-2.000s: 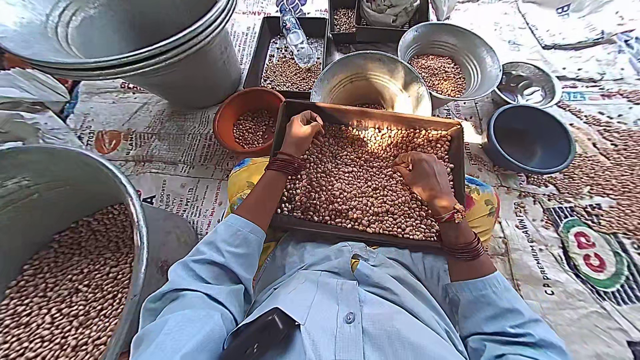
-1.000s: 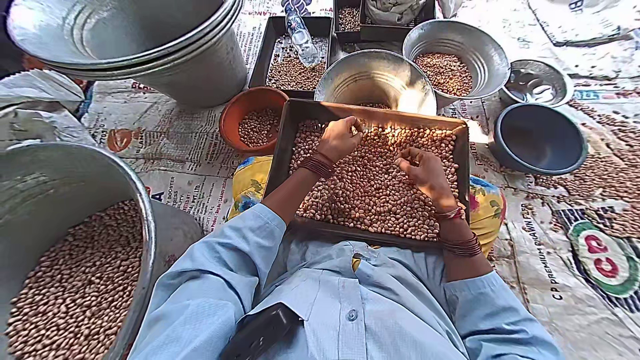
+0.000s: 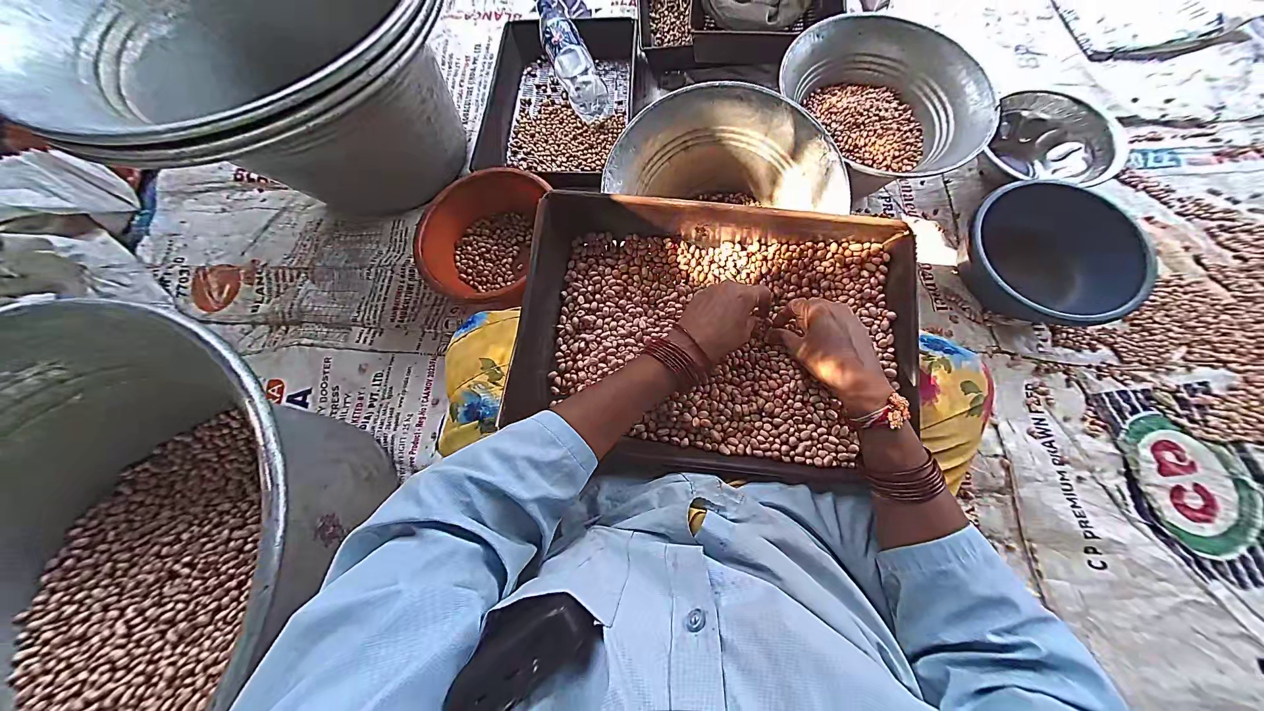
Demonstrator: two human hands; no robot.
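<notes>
A dark rectangular tray (image 3: 538,326) rests on my lap, spread with small brown nuts or seeds (image 3: 731,405). Over the middle of it, my left hand (image 3: 724,318) has its fingertips bunched just above the nuts. My right hand (image 3: 828,348) is close beside it on the right, fingers curled and pointing toward the left fingertips. Whether either hand pinches a nut is too small to tell. Beyond the tray's far edge stands a metal bucket (image 3: 726,128) with some nuts low inside, and an orange bowl (image 3: 430,237) of nuts sits at the tray's far left corner.
A large metal bucket (image 3: 272,464) of nuts stands at left, with stacked metal tubs (image 3: 385,128) behind. Another metal bucket (image 3: 948,79) of nuts, a steel bowl (image 3: 1057,138) and a dark blue bowl (image 3: 1062,252) are at right. A plastic bottle (image 3: 573,64) lies on a far tray. Nuts cover the sheet at right.
My left hand has moved right and toward me, from the tray's far left part to its middle. My right hand has shifted a little left, so the two are now close together.
</notes>
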